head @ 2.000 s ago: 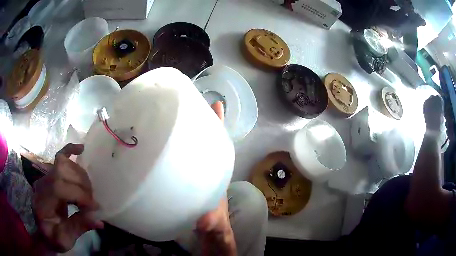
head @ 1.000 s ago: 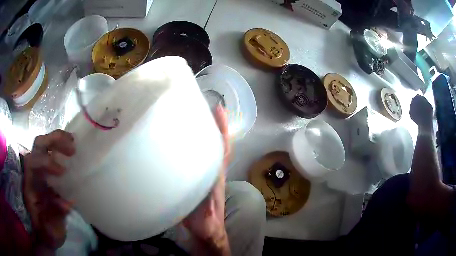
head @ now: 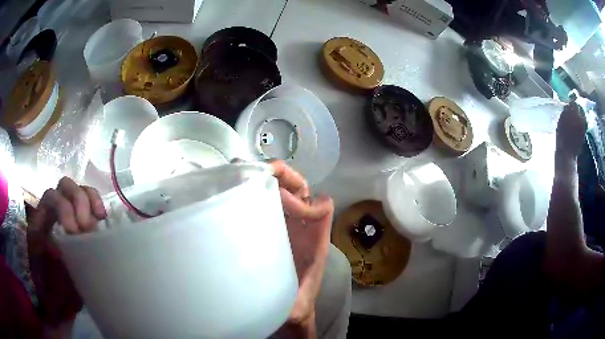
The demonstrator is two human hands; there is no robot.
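Note:
A large white body [head: 189, 265] is tilted over my lap, its near rim turned up. A red and dark lead wire [head: 119, 189] with a small white plug [head: 115, 137] sticks up from inside its rim. My left hand [head: 66, 218] grips the left edge, fingers over the rim. My right hand [head: 302, 232] holds the right side, fingers at the rim. A white bowl [head: 189, 142] stands just behind the body's rim; whether they touch is hard to tell.
Tan bases [head: 159, 69], stacked dark bases [head: 239, 83] and a white tank with a round center [head: 292, 129] lie beyond. Right are a tan base with fan [head: 371, 248], a dark base [head: 400, 120] and a white bowl [head: 421, 198]. Another person's arm [head: 567, 192] holds something whitish.
The white body has tipped and dropped lower, showing its open rim. A white bowl now shows behind it. My right hand has moved up to the rim. The other person's hand now holds something whitish.

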